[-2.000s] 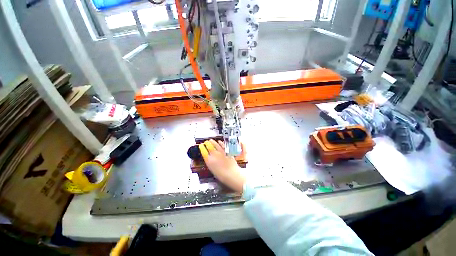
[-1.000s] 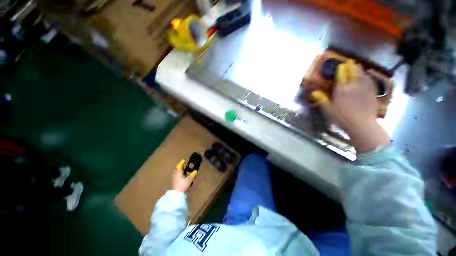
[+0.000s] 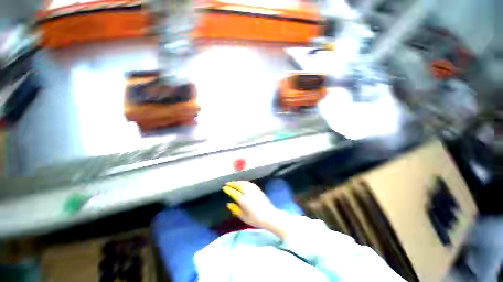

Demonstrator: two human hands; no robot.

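My right hand (image 3: 252,205), with yellow finger cots, is over my lap just in front of the table edge, near the red button (image 3: 239,164). Its fingers are apart and I see nothing in it. My left hand is out of the picture. The left orange-brown fixture (image 3: 160,115) stands on the metal plate with a dark housing (image 3: 160,92) in it, blurred. The machine head (image 3: 175,47) is at its back right. The right fixture (image 3: 300,99) holds a black housing (image 3: 309,82).
A green button (image 3: 74,202) is on the left front edge. A cardboard sheet (image 3: 69,259) with dark parts lies low left. A tilted cardboard stack (image 3: 411,182) with black parts stands at the right. The orange axis cover (image 3: 253,25) runs along the back. Crumpled plastic bags (image 3: 364,104) lie right.
The view has swung right. My right hand has left the fixture and come back over my lap. My left hand, which held a black housing over the cardboard, is out of view.
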